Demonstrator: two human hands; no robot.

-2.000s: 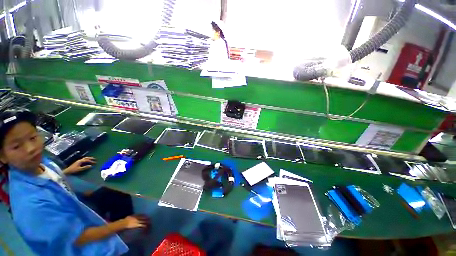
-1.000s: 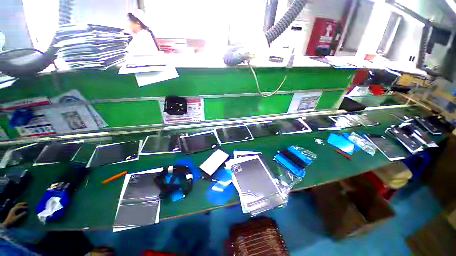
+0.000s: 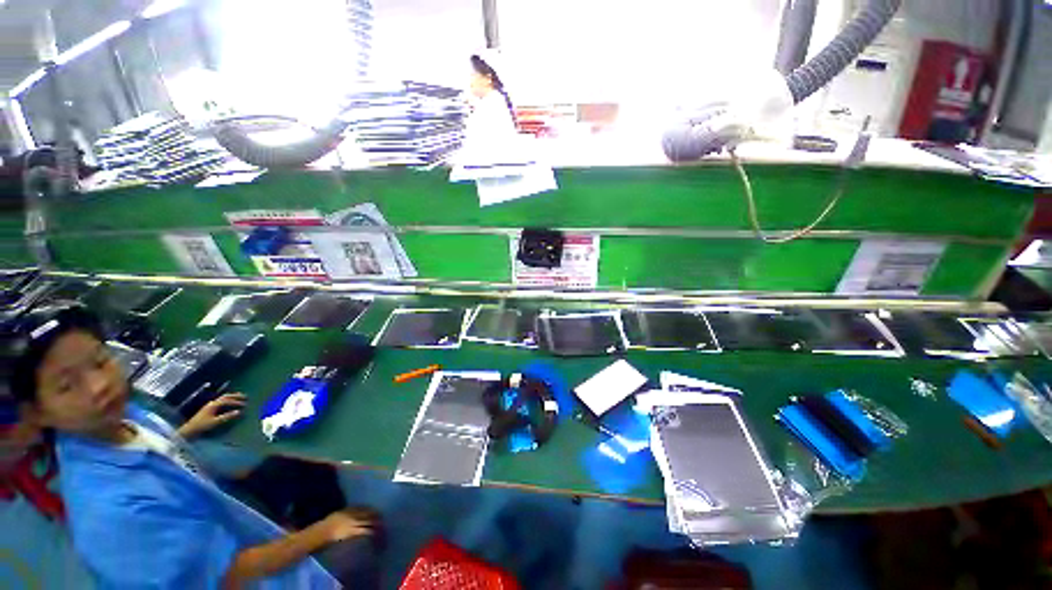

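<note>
Neither of my hands is in the picture. Nearest in front of me on the green bench [image 3: 600, 484] lies a stack of grey panel sheets with white borders [image 3: 718, 461]. Another grey sheet [image 3: 448, 429] lies to its left. Between them are a black coil with blue bits [image 3: 519, 411], a white card [image 3: 610, 386] and blue film [image 3: 617, 461]. Black-and-blue strips [image 3: 833, 432] lie right of the stack, beside crumpled clear plastic. An orange stick [image 3: 416, 373] lies left of the coil. A row of dark panels [image 3: 581, 333] runs along the bench back.
A coworker in a blue smock [image 3: 162, 507] sits at the left, one hand on the bench near a blue-and-white bundle [image 3: 295, 403]. A red stool [image 3: 457, 570] stands below the bench edge. A grey duct [image 3: 848, 52] hangs above the shelf; paper stacks [image 3: 404, 121] lie on it.
The view swung right, then back left, so the coworker and the red stool show more fully again than one second ago. The bench items look unmoved.
</note>
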